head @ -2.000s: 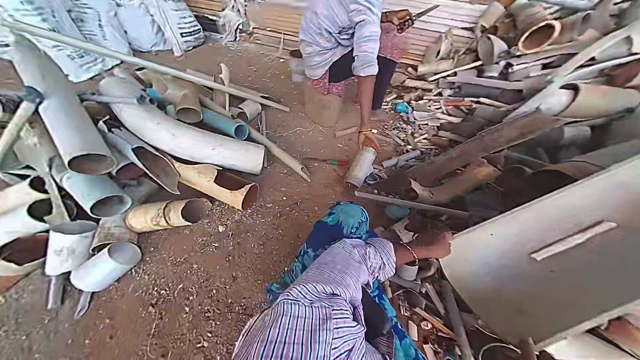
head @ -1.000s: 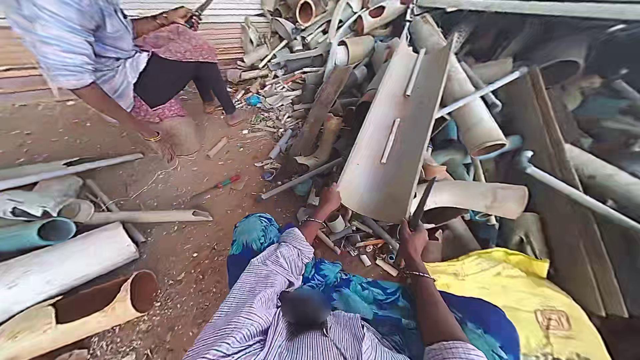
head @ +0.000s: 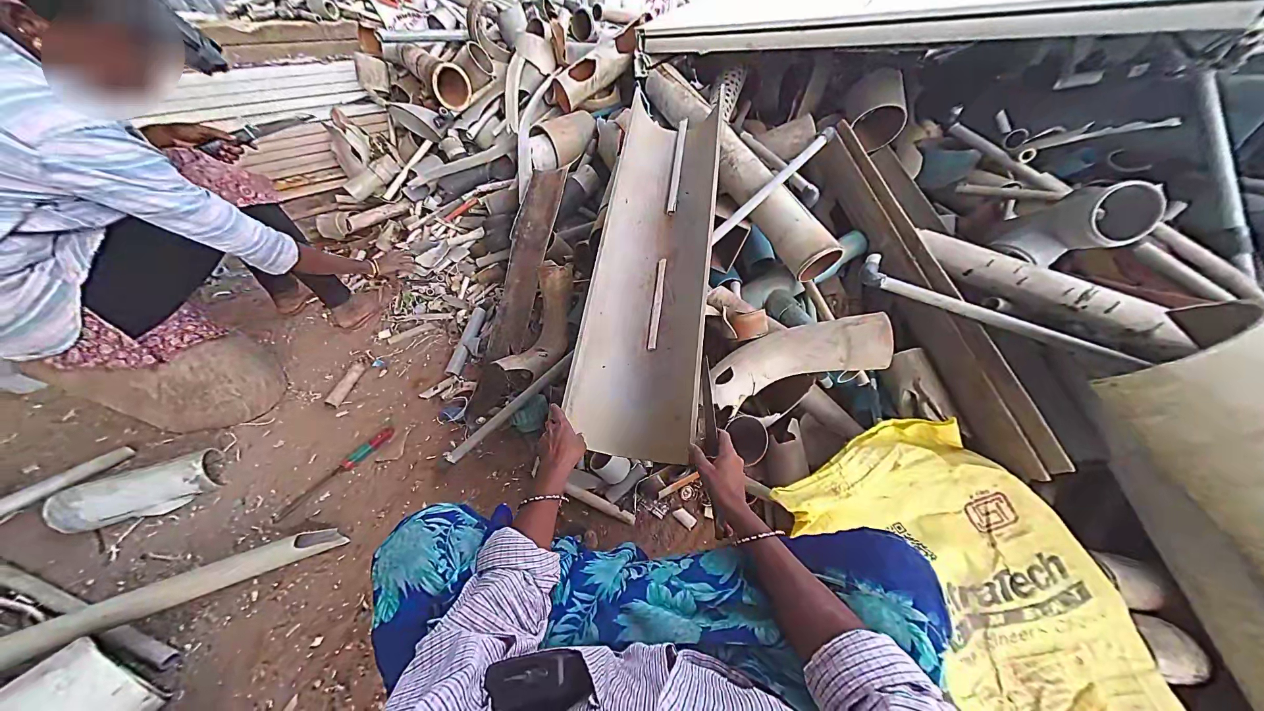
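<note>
A wide, shallow-curved plastic panel, like a split pipe, (head: 632, 385) points away from me over the scrap heap. My left hand (head: 560, 446) grips its near left corner. At the near right corner, my right hand (head: 723, 474) holds the panel's edge together with a dark, narrow blade-like tool (head: 708, 410), whose lower part is hidden. Two thin pale strips, one farther off (head: 677, 166) and one nearer (head: 656, 304), lie lengthwise on the panel. Short pipe offcuts (head: 612, 468) lie just below its near edge.
A co-worker's sleeve (head: 178, 197) is at left, one hand by the offcuts, the other holding a dark tool. A red-and-green-handled screwdriver (head: 367, 449) lies on the soil. Cut pipes (head: 148, 597) lie left, a yellow sack (head: 889, 484) right, long boards (head: 938, 316) beyond.
The view has swung right. Two seconds ago one hand was at the panel's edge; now both hold its near end. The co-worker's lower hand has let go of a short pipe piece.
</note>
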